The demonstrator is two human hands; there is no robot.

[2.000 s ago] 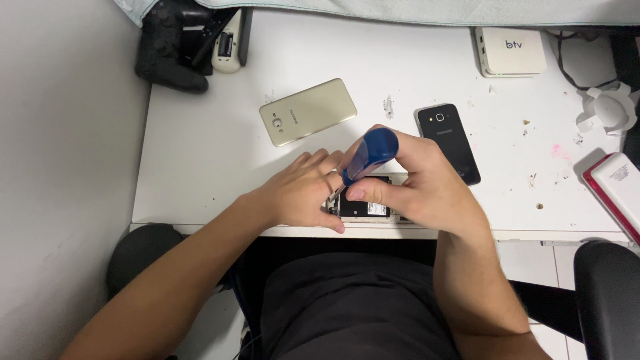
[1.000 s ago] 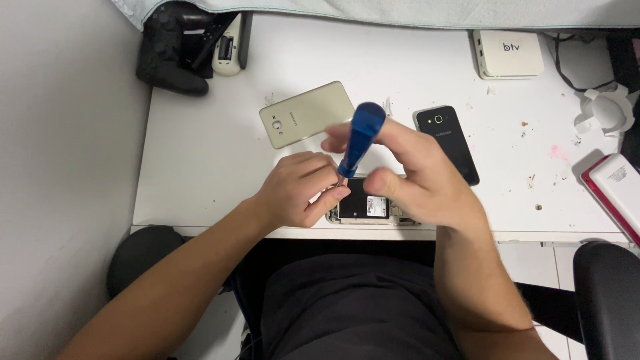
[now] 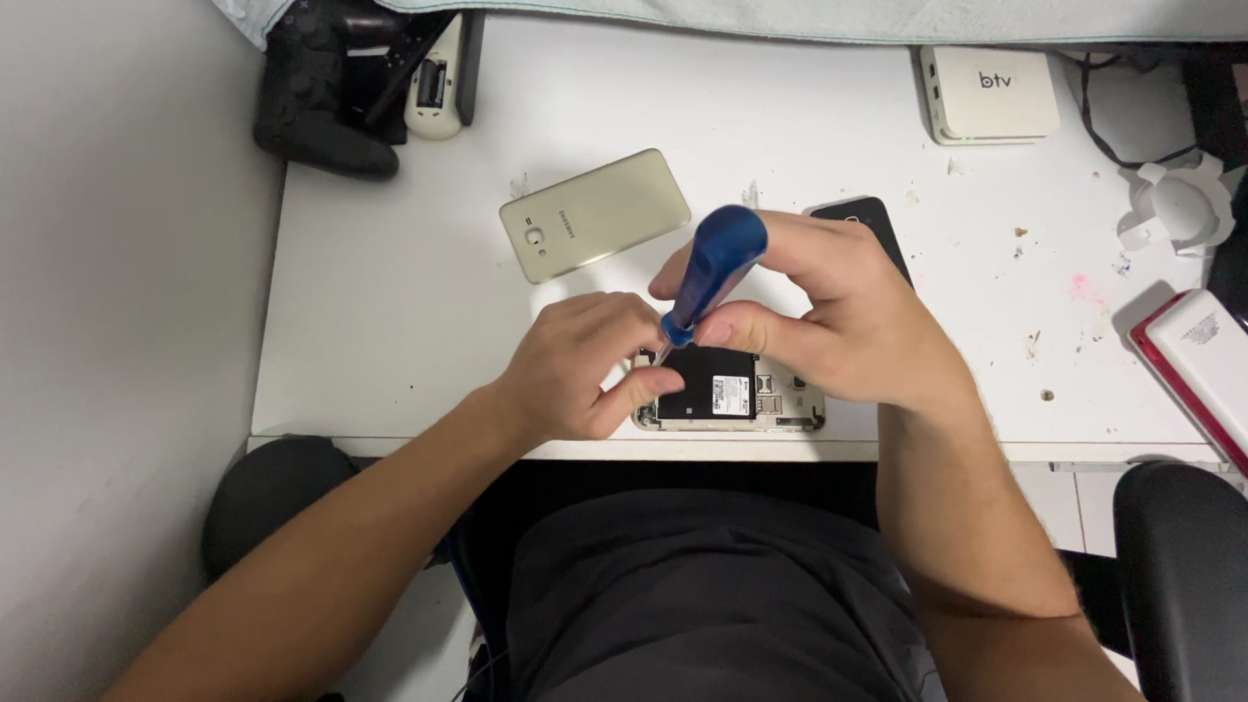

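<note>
An opened smartphone body lies at the desk's front edge, its dark battery bay with a white label facing up. Above its left end, a screwdriver with a blue handle stands tilted, its tip hidden near my left fingers. My left hand pinches the shaft between thumb and fingers. Around the handle curls my right hand, its thumb touching the lower handle. A gold phone back cover rests behind my hands. Partly hidden by my right hand is a black phone.
On the white desk, a black game controller and a white remote lie back left. A white TV box stands back right, near cables and a white plastic part. A white and red device is at the right.
My right hand has shifted its hold on the screwdriver, whose handle leans differently than before. Compared with two seconds ago, the left hand's fingers have drawn together around the shaft.
</note>
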